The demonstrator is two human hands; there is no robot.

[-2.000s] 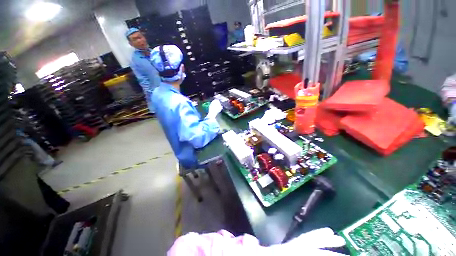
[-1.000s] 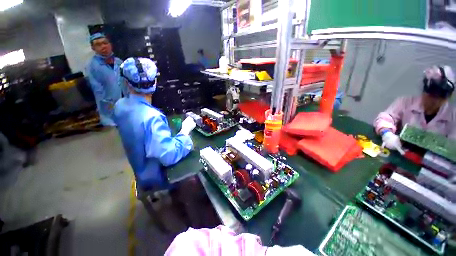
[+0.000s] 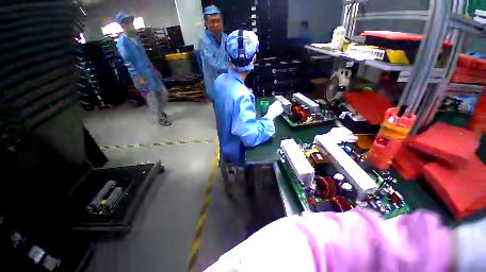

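Note:
My left arm in a pink sleeve reaches across the bottom to the right edge. Only a blurred white part of my left hand shows there, cut off by the edge; its fingers are hidden. My right hand is out of the picture. A green circuit board lies component side up on the bench just beyond the sleeve, which covers its near edge. It carries long white heat sinks and two copper-red toroidal inductors. I cannot see my hand touching the board.
Red foam pads and an orange-red bottle stand right of the board, by a metal rack. A worker in blue touches another board. Two more people stand behind. A black tray holding a board is at left.
The view has swung left, so the right-hand boards, the dark tool and the pink-clad person are out of view. My left sleeve now covers more of the bottom. Another blue-clad person shows at left.

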